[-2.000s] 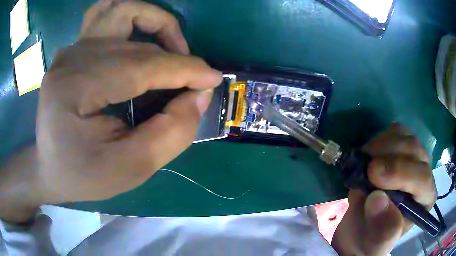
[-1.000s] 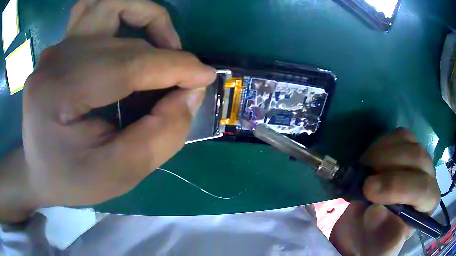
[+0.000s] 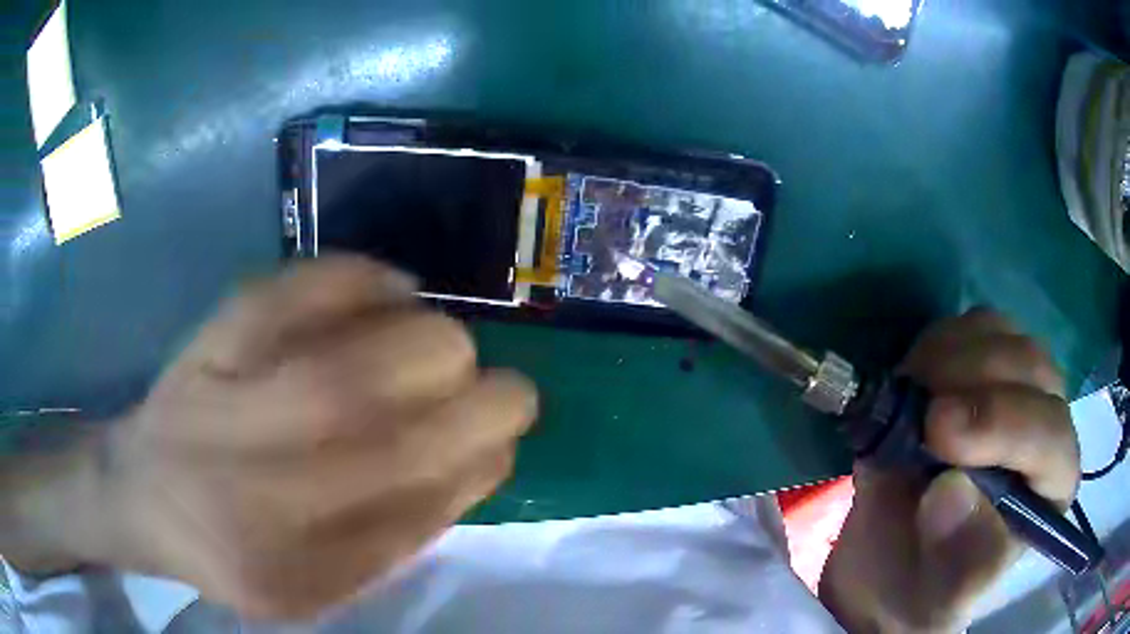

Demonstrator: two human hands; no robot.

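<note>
A black phone housing (image 3: 669, 320) lies flat on the green mat. Its left half holds an LCD module (image 3: 421, 223) with a dark face and white edge. An orange flex cable (image 3: 542, 232) joins it to the silvery circuit board (image 3: 694, 229). My right hand (image 3: 967, 446) holds the soldering iron (image 3: 855, 399) like a pen, its tip end over the lower part of the board. My left hand (image 3: 335, 434) is blurred below the housing, overlapping the screen's lower left corner; its fingers are curled and whether it holds anything cannot be told.
Two pale rectangular plates (image 3: 81, 181) lie at the far left of the green mat (image 3: 595, 434). Part of another phone unit (image 3: 867, 27) shows at the top right. A round cream-rimmed object (image 3: 1097, 161) is cut off at the right edge.
My left hand has left the screen's edge and moved down towards me, uncovering the screen, which now lies in the housing. The thin wire on the mat no longer shows there. The iron is still held.
</note>
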